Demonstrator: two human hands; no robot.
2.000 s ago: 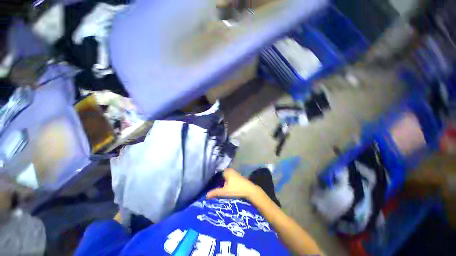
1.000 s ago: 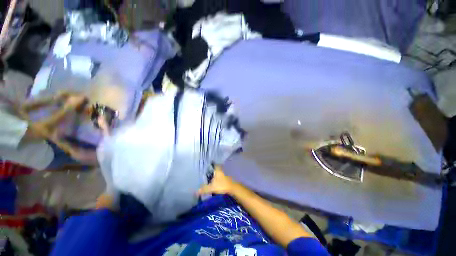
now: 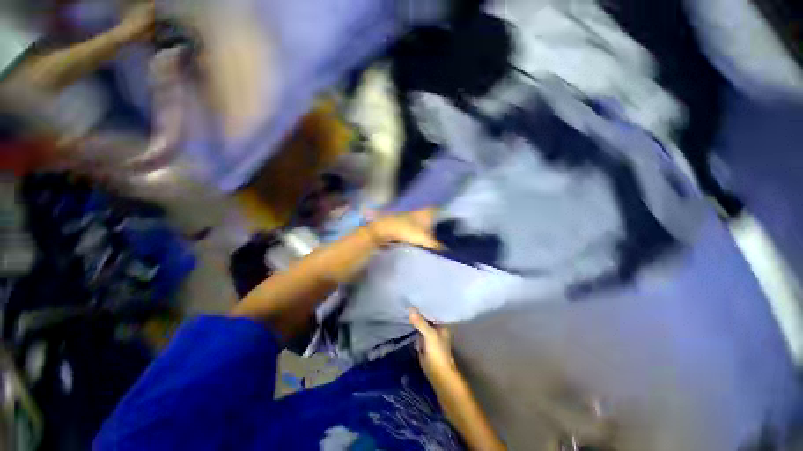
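Note:
A heap of light grey and navy panels (image 3: 546, 207) lies at the left end of the lavender pressing table (image 3: 704, 308), blurred by motion. My left hand (image 3: 409, 229) is on the near edge of the heap, its fingertips at a navy part; whether it grips is unclear. My right hand (image 3: 431, 339) is below it, thumb up, at the lower edge of a light grey panel (image 3: 431, 286) that hangs over the table's near edge. Whether the right fingers close on the cloth is hidden.
Another person's forearm (image 3: 88, 53) reaches over a second lavender table (image 3: 326, 44) at the upper left. A yellow-brown box (image 3: 299, 163) stands between the tables. Dark and blue cloth piles (image 3: 106, 255) lie on the floor at left. A white strip (image 3: 766, 273) lies at the right.
The view has turned left. The panels held against my body are now over the pressing table's end. My left hand has come into view on top of them. The iron is out of view.

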